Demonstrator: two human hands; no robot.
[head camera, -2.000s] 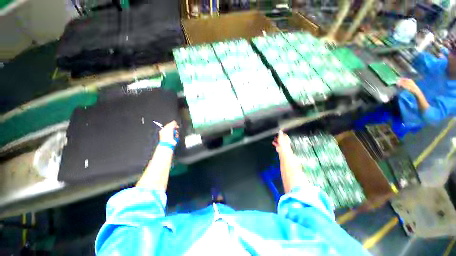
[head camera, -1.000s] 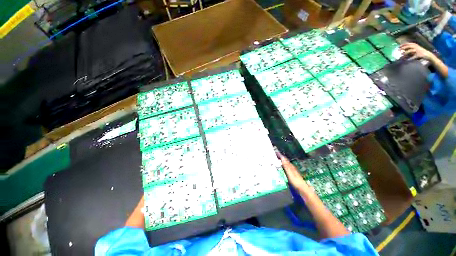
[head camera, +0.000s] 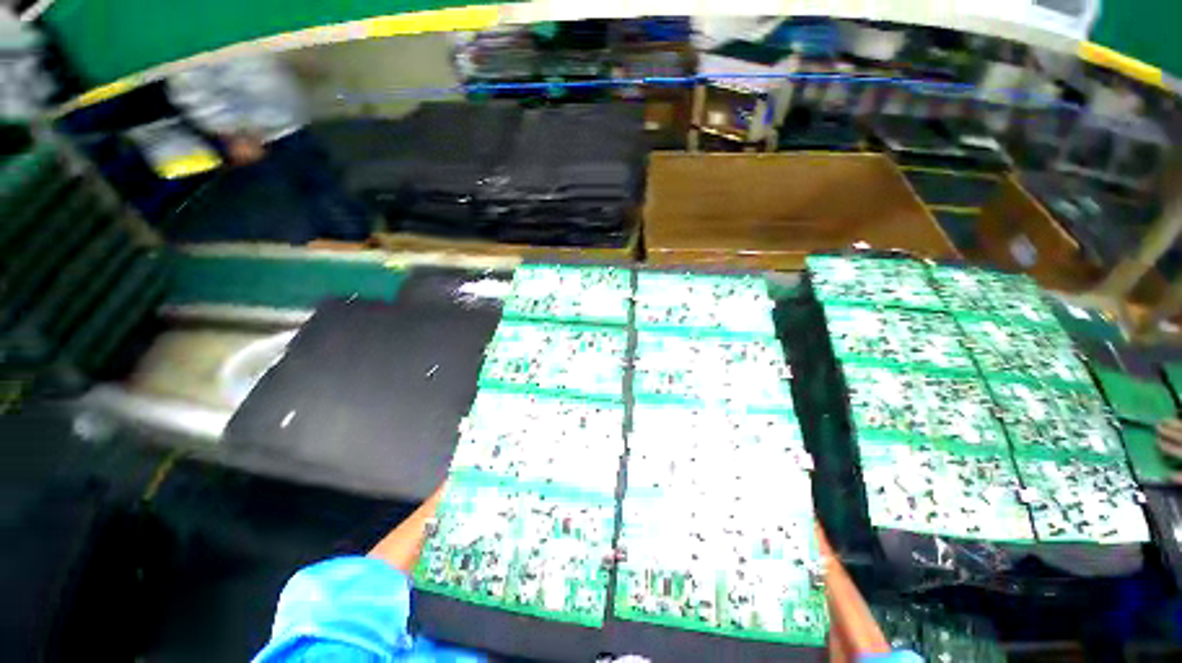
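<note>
A stack of populated board panels (head camera: 622, 453), in two side-by-side columns on black foam, is right in front of me. My left hand (head camera: 423, 525) is at its left side and my right hand (head camera: 840, 583) at its right side. Both hold the stack between them; only wrists and small parts of the hands show, and the fingers are mostly hidden by the stack. A second stack of panels (head camera: 979, 402) on black foam lies to the right, apart from the held one. A flat black foam sheet (head camera: 370, 389) lies on the bench to the left.
Behind the bench are an open cardboard carton (head camera: 778, 201) and piled black foam sheets (head camera: 512, 162). A blurred person (head camera: 246, 110) stands at the back left. Green racked layers (head camera: 65, 259) are at the far left. Another person's hand (head camera: 1170, 438) is at the right edge.
Two seconds ago my hands were off the stack, with a thin pale item at the left one. Since a second ago the view has turned up and left, and the held stack sits farther right in view.
</note>
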